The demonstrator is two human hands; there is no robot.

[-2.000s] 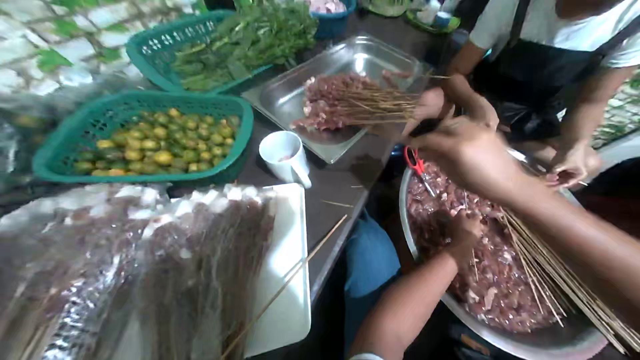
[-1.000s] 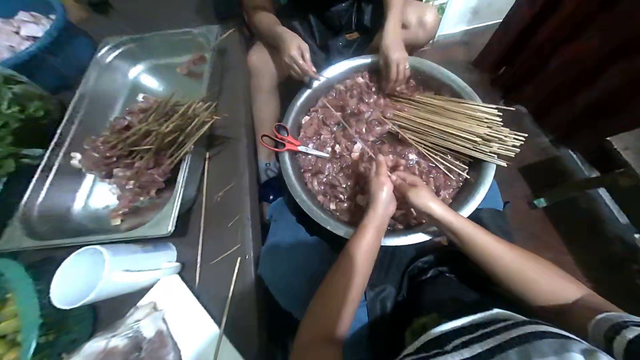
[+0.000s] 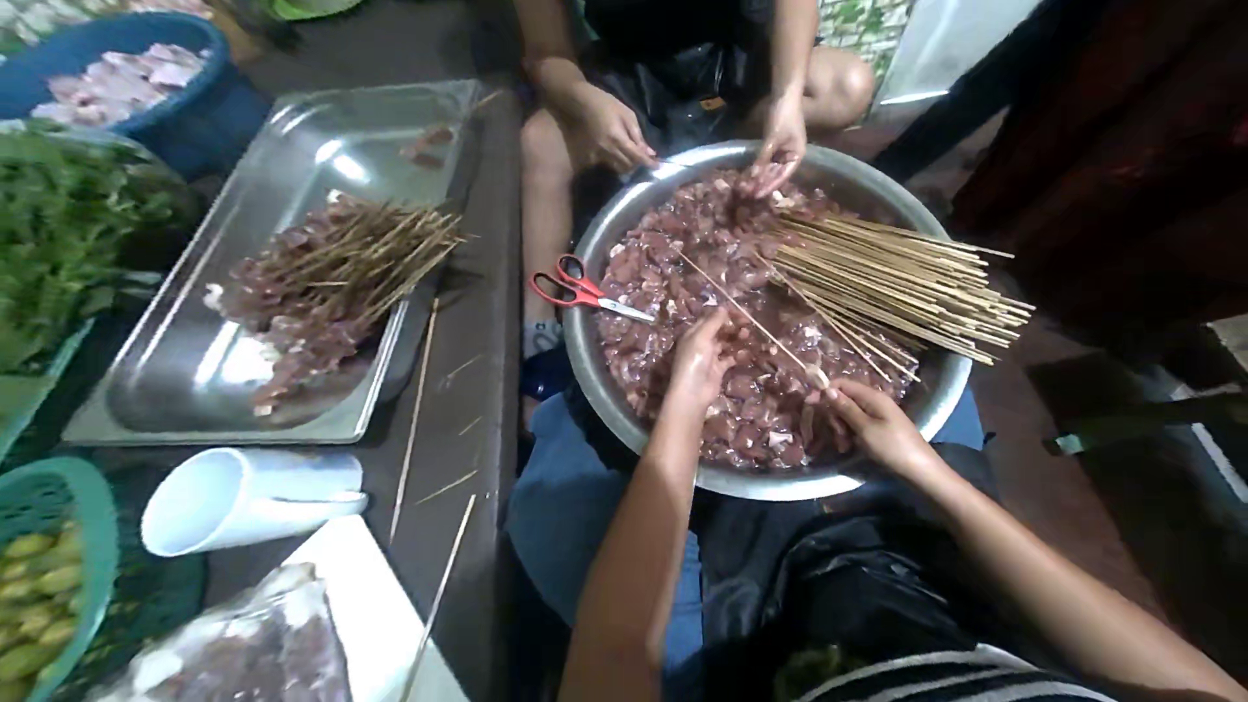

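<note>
A large round metal basin holds cut raw meat. In it, my right hand grips one end of a thin bamboo skewer, with a pale piece of meat by the fingertips. My left hand is over the meat at the left, fingers bent near the skewer; whether it holds anything is unclear. A bundle of bamboo skewers rests in the basin and sticks out over the right rim. Red-handled scissors lie across the left rim, blades over the meat.
Another person's hands are at the far rim. On the table at left are a steel tray with skewered meat, a white mug, loose skewers, a blue tub, leafy greens and a green basket of small fruit.
The view has swung from the table toward the basin. My hands, close together one second ago, are now apart, the right one farther right with the skewer.
</note>
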